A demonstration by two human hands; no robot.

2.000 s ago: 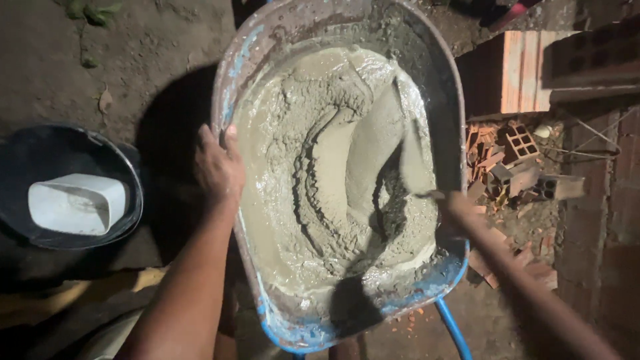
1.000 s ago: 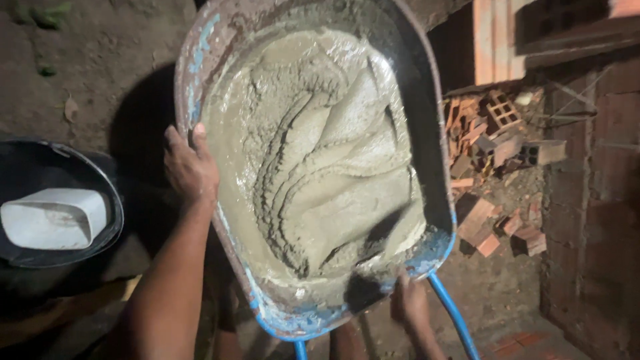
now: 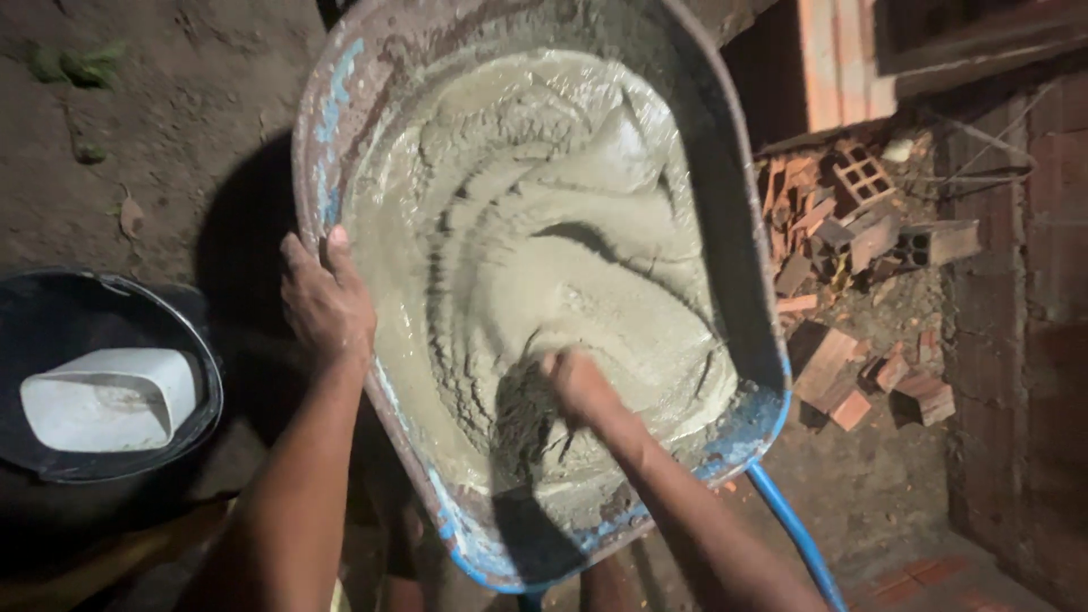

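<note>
Wet grey mortar point(image 3: 595, 280) with curved ridges fills much of a blue-edged wheelbarrow tray point(image 3: 735, 170). My left hand point(image 3: 327, 297) grips the tray's left rim, thumb over the edge. Over the lower middle of the mortar is my right hand point(image 3: 578, 382), blurred and closed around something, probably the handle of a mixing tool; the tool itself is hard to make out, and its blade seems sunk in or coated with mortar. A dark shadow falls below that hand.
At the left a black bucket point(image 3: 212, 374) holds a white plastic container point(image 3: 161, 382). Broken hollow clay bricks point(image 3: 863, 174) lie on the dirt ground to the right, beside a brick wall point(image 3: 1054, 340). A blue wheelbarrow handle point(image 3: 795, 527) extends at the lower right.
My right hand has moved from the tray's lower right edge in over the mortar. The mortar's folds have changed shape. My left hand stays on the rim.
</note>
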